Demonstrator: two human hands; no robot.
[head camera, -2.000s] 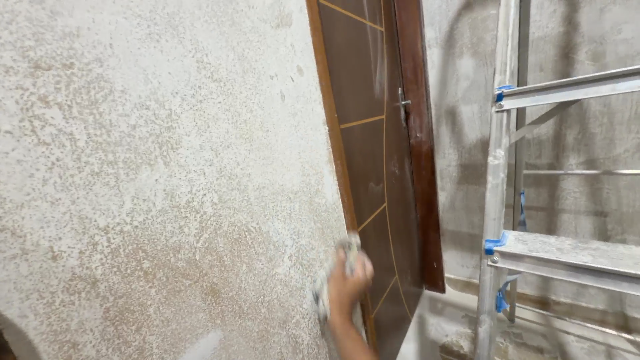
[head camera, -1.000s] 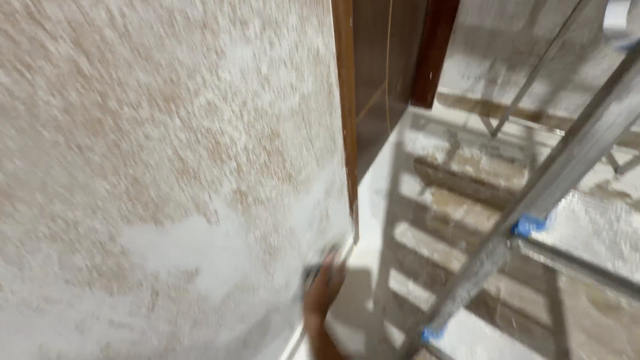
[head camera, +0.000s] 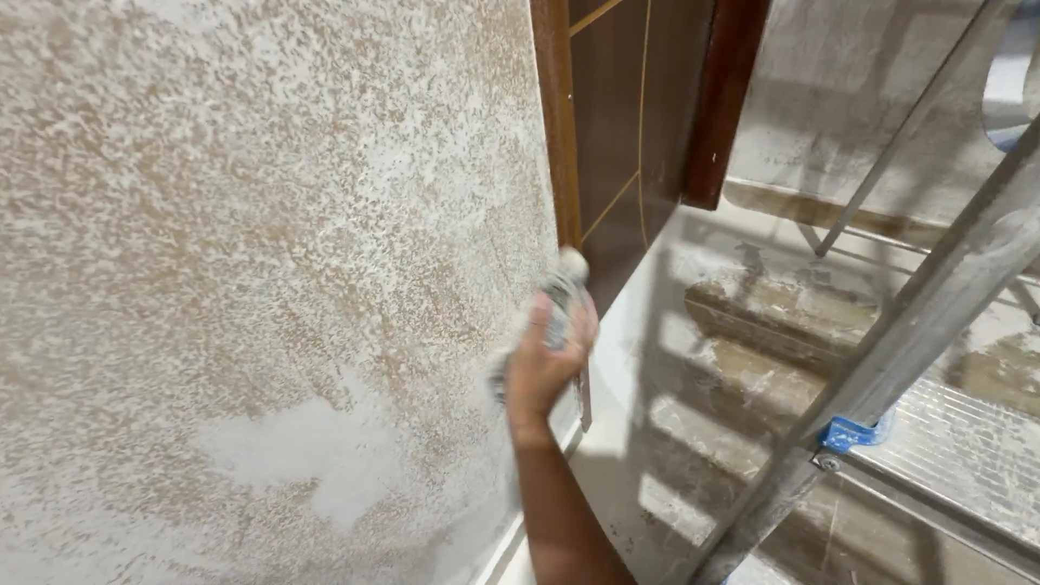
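Note:
My right hand (head camera: 552, 353) grips a blurred hand tool (head camera: 561, 305) with a pale rounded end, possibly a hand sander; its exact kind cannot be told. The tool lies against the mottled white and tan plastered wall (head camera: 284, 244), close to the wooden door frame (head camera: 559, 122). A smooth white patch (head camera: 325, 455) shows on the wall to the lower left of the hand. My left hand is out of view.
A brown door (head camera: 609, 122) with thin yellowish lines stands beyond the wall's edge. On the right an aluminium stepladder (head camera: 918, 317) with a blue plastic fitting (head camera: 849, 435) leans across the view. Below lies a dusty, stained floor (head camera: 731, 390).
My right hand has gone from low by the foot of the door frame back up the wall edge, still holding the tool. The view has tilted down since the earliest frame.

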